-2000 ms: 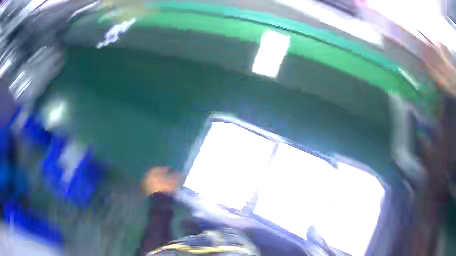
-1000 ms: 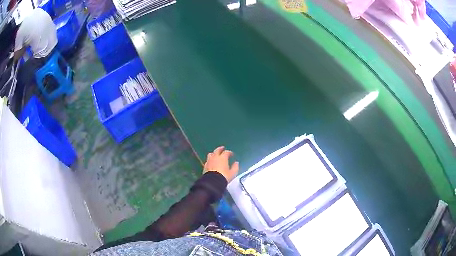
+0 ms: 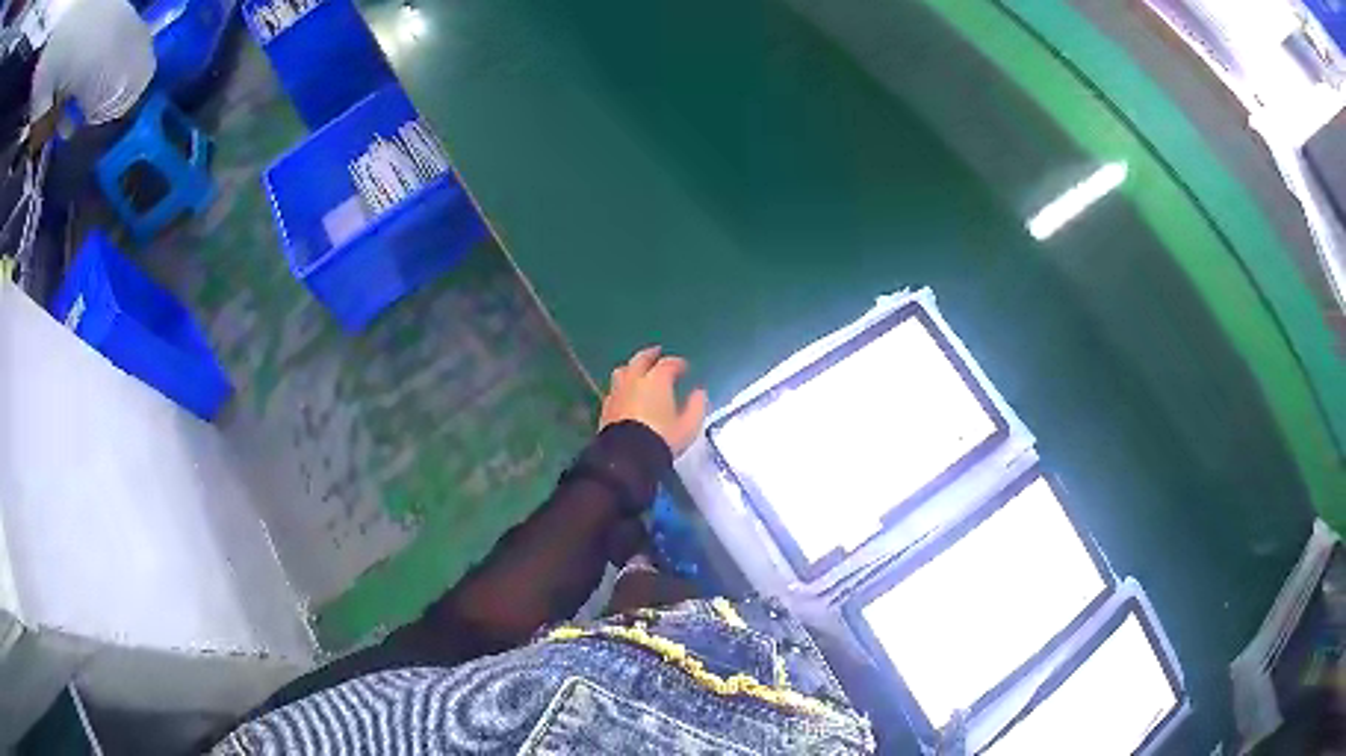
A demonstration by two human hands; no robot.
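Observation:
Three tablets with glowing white screens lie in a row on the dark-green bench. The far tablet shows whole, with a pale foam sleeve around its edge. The middle tablet is below it, and the near tablet is cut off by the lower edge. My left hand, in a dark sleeve, rests at the bench's edge beside the far tablet's left corner, fingers apart, holding nothing. My right hand is not clearly visible; a small dark shape shows at the middle tablet's lower corner.
The green bench runs away ahead. On the floor at left stand blue crates, one holding thin pale units, and a blue stool. A person is at upper left. A white box stands at left; stacked items lie at right.
The view has swung from a blur and steadied, and now tips further down, so the crates and far bench sit higher. My left hand stays at the bench's edge beside the far tablet.

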